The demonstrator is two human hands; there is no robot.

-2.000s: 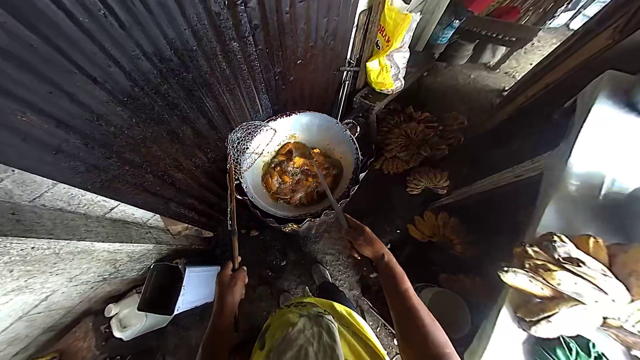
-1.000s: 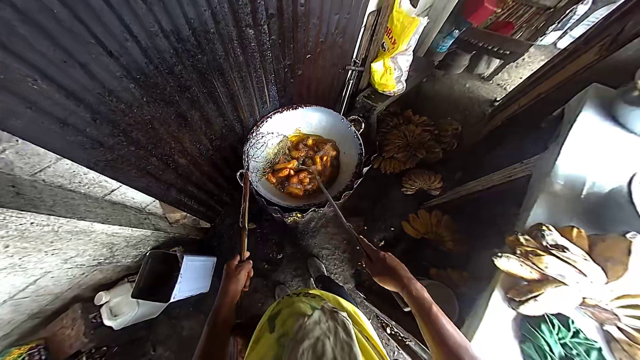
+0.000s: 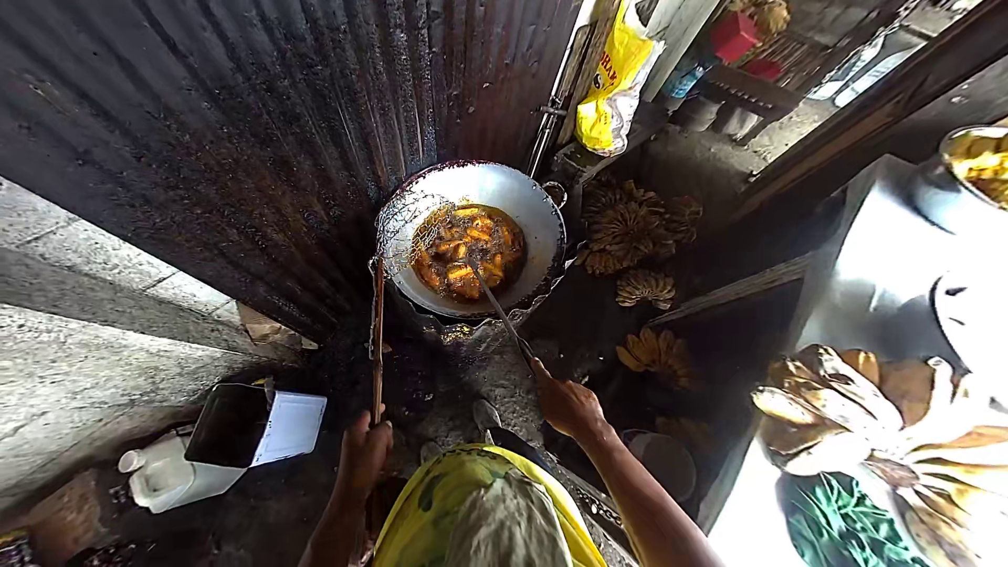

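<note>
A large metal wok (image 3: 524,205) holds dark bubbling oil with several orange-brown fried pieces (image 3: 465,272), perhaps banana. My left hand (image 3: 368,449) is closed around the wooden handle (image 3: 378,339) of a wire-mesh skimmer (image 3: 405,228), whose mesh lies over the wok's left side and partly over the oil. In my right hand (image 3: 571,403) is a long thin metal utensil (image 3: 500,311). Its far end reaches in among the pieces, and its tip is hidden there.
Corrugated metal sheeting (image 3: 299,118) stands close behind the wok. Banana bunches (image 3: 630,224) lie on the floor to its right. More bananas (image 3: 843,402) and green produce (image 3: 850,520) rest on the right-hand table (image 3: 835,291). A white jug (image 3: 169,476) and an open container (image 3: 228,425) sit lower left.
The skimmer's mesh was at the wok's upper left rim two seconds ago and then moved inward over the wok. Both hands keep hold of their tools. The fried pieces have shifted in the oil.
</note>
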